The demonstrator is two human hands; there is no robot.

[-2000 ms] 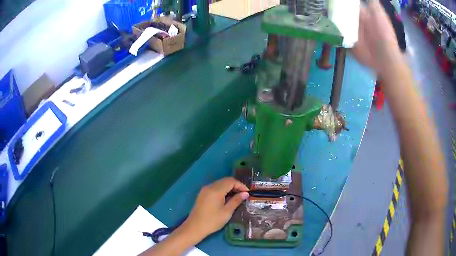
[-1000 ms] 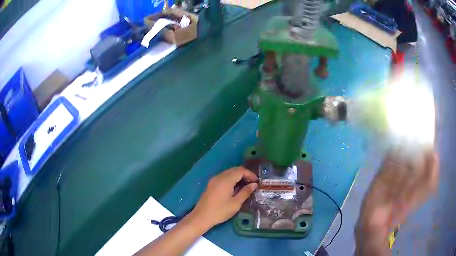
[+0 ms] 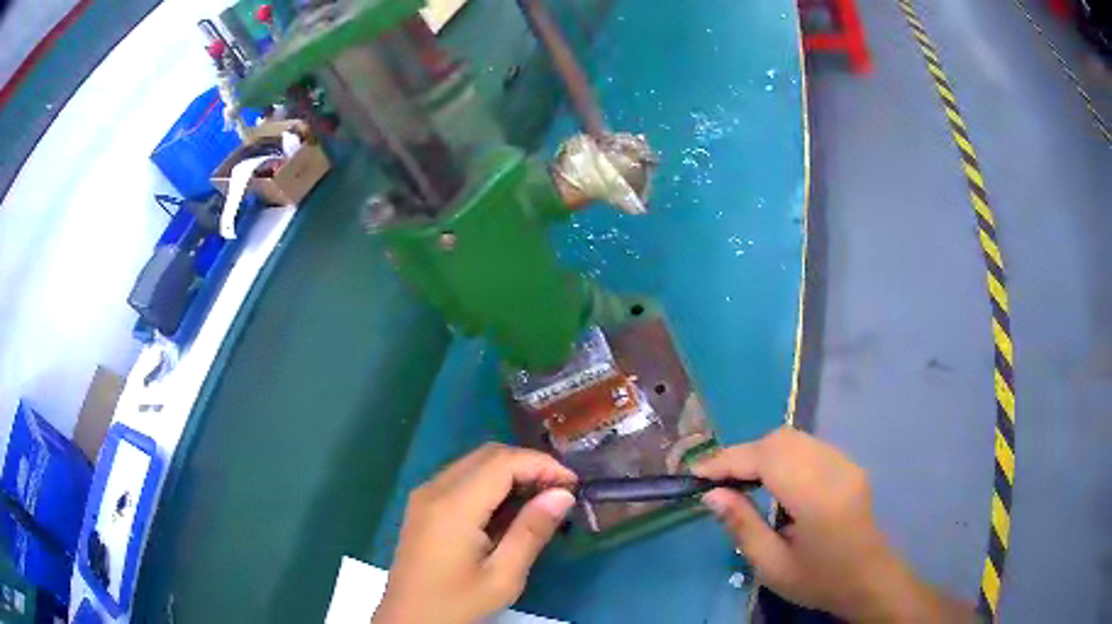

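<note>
A slim black cable housing (image 3: pixel 644 489) is held level between my two hands, over the front edge of the press base plate. My left hand (image 3: pixel 488 524) pinches its left end with thumb and fingertips. My right hand (image 3: pixel 799 518) pinches its right end. The green hand press (image 3: pixel 500 268) stands behind my hands, tilted in view. Its copper and silver fixture (image 3: pixel 591 408) shows with its slot empty. The brown base plate (image 3: pixel 665 366) is partly hidden by my hands. The lever hub (image 3: pixel 606 168) is wrapped in clear film, and the dark lever (image 3: pixel 563 61) points up.
A white sheet (image 3: pixel 357 592) lies at the lower left, partly behind my left hand. A blue-rimmed parts tray (image 3: pixel 144 441), blue bins and a cardboard box (image 3: pixel 293 180) line the white shelf at left. The bench edge (image 3: pixel 801 244) and yellow-black floor tape (image 3: pixel 994 280) are at right.
The housing has left the fixture and is now in both hands in front of it. My right hand has let go of the lever, which is now up. The view has turned and shifted.
</note>
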